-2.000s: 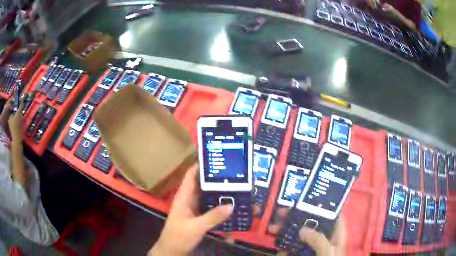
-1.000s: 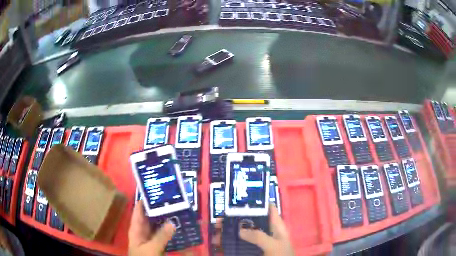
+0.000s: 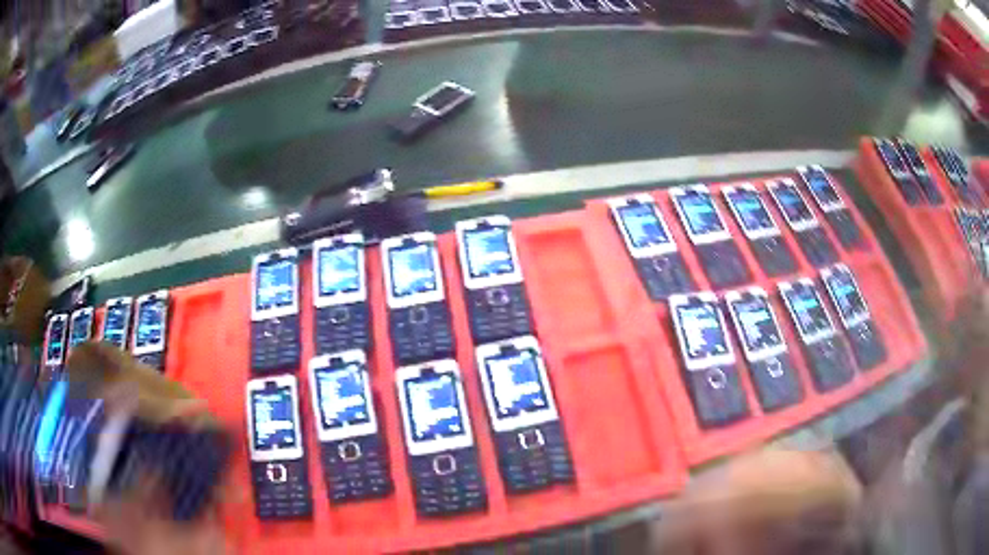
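Keypad phones (image 3: 435,403) with lit screens and white frames lie in two rows in the middle red tray (image 3: 434,533). My left hand (image 3: 152,523) is at the lower left, strongly blurred, below a dark blurred keypad phone (image 3: 174,464) that it appears to hold. The phone overlaps the blurred brown cardboard box (image 3: 136,382). My right hand (image 3: 765,504) is at the lower right, blurred and cut off by the bottom edge, in front of the tray edge. Its fingers and anything in them cannot be made out.
Another red tray of lit phones (image 3: 703,328) stands right, with more trays at both sides. Behind lie a black device (image 3: 338,206), a yellow pen (image 3: 466,189) and loose phones (image 3: 439,101) on the green bench (image 3: 651,103). A small brown box (image 3: 20,295) stands far left.
The view has shifted right. My hands have moved apart from in front of the middle tray, the left with a phone to the lower left, the right to the lower right. Both are now blurred.
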